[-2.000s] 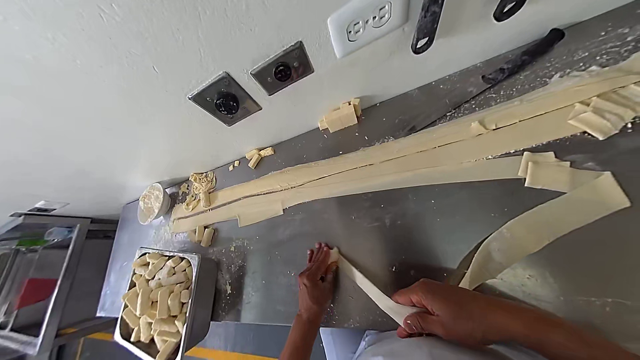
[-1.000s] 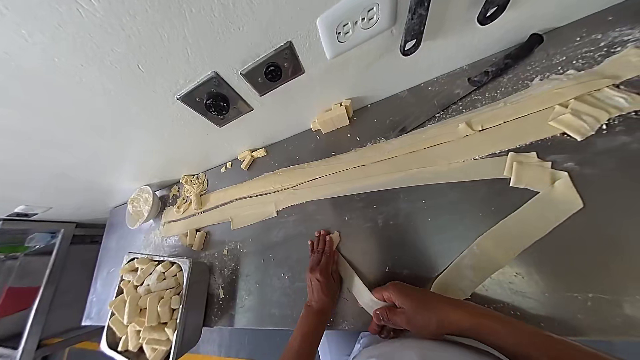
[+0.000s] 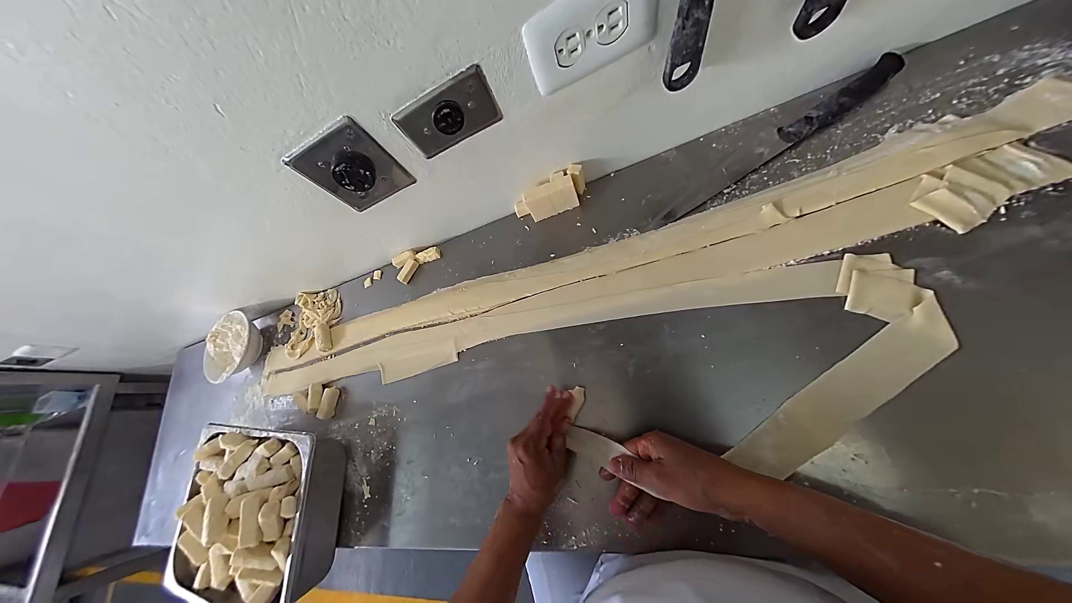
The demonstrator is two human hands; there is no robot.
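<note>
Near the front edge of the steel table (image 3: 469, 494), my left hand (image 3: 540, 452) lies on the near end of a dough strip (image 3: 595, 445), with a small dough tip showing past its fingers. My right hand (image 3: 662, 477) pinches the same strip a short way to the right. Beyond my right forearm a wide dough band (image 3: 846, 402) runs up to a folded stack of dough (image 3: 878, 286). Long flat dough sheets (image 3: 586, 289) lie along the table behind both hands. Whether the strip joins the wide band under my forearm is hidden.
A steel pan (image 3: 322, 502) of cut pieces stands front left, and a white tub (image 3: 232, 345) at the far left corner. Dough scraps (image 3: 316, 314) and a stack of rectangular blocks (image 3: 550, 197) lie near the wall. A long black-handled knife (image 3: 842, 99) rests at the back right.
The dough strip between my hands slanted down to my right hand; now it shows shorter and my hands are closer together. The wide band no longer loops up beside my right forearm as two seconds ago.
</note>
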